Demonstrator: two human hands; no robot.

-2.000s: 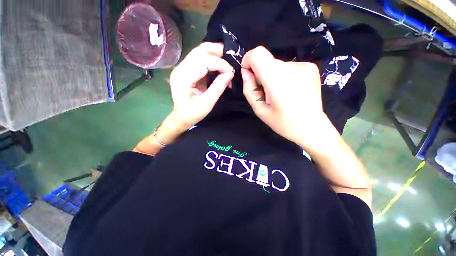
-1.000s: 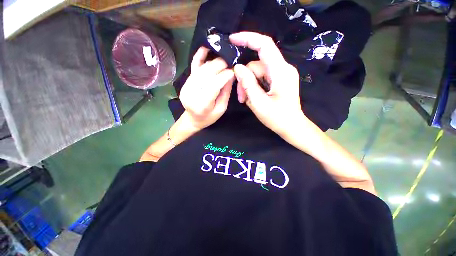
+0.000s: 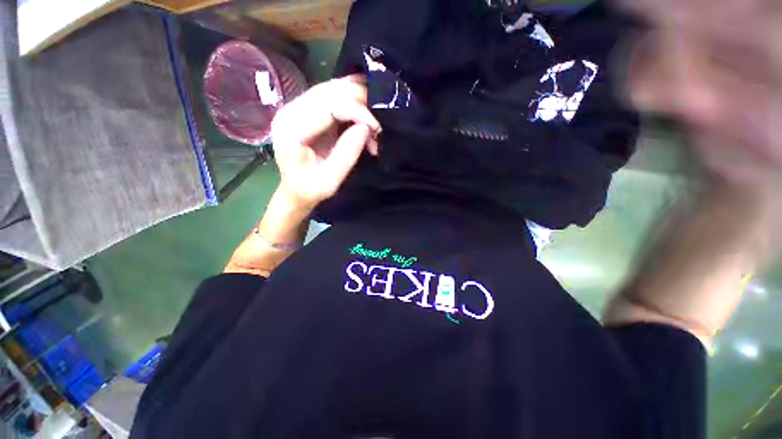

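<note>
The black garment [image 3: 506,163] lies bunched on my lap, with white printed shapes at its upper left and upper right. A short pale row of marks shows near its middle. My left hand [image 3: 330,137] is at the garment's left side, its fingertips closed on the garment's edge. My right hand [image 3: 712,86] is raised at the upper right, away from the garment, blurred and partly cut off by the picture's edge. Whether it holds anything cannot be seen. No needle or thread can be made out.
A reddish mesh waste basket [image 3: 243,92] stands at the upper left, beside a grey cloth-covered table [image 3: 107,137] with a blue edge. A wooden-edged bench [image 3: 296,21] is beyond. Blue crates [image 3: 60,351] are at the lower left. Green floor with yellow marking shows at the right.
My right hand has left the garment's edge, where it met my left hand, and moved far out to the upper right. My left hand has shifted slightly left and stays at the garment.
</note>
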